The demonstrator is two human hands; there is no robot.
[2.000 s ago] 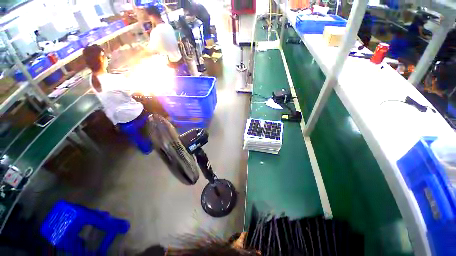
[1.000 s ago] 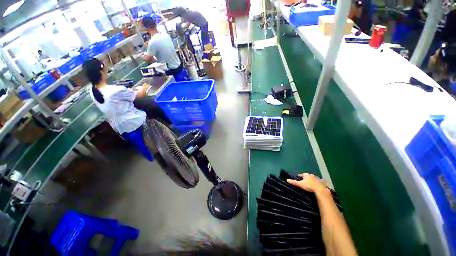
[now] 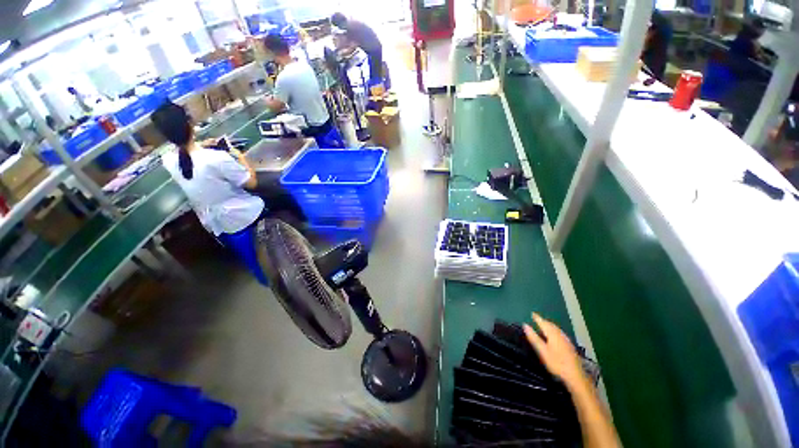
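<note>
A fanned row of black back covers (image 3: 499, 385) lies on the green bench at the bottom, cut off by the picture's lower edge. My right hand (image 3: 558, 352) reaches in from the lower right. It is at the far right edge of the covers, fingers extended and somewhat apart, with no grip on a cover visible. Whether it touches them is hard to tell. My left hand is out of the picture. A neat stack of solar panels (image 3: 473, 252), dark grid on top and white edges, sits farther up the bench.
Beyond the panels are a small black device (image 3: 505, 178) and a black holder with a yellow block (image 3: 524, 213). A white shelf (image 3: 675, 166) with a red can (image 3: 686, 89) runs along the right. A pedestal fan (image 3: 307, 284), blue crate (image 3: 337, 188), blue stool (image 3: 153, 409) and people are left.
My right hand was out of view, then appeared with its fingers on the covers' far edge. Now its fingers are raised and more extended. The fanned covers show more fully than two seconds ago.
</note>
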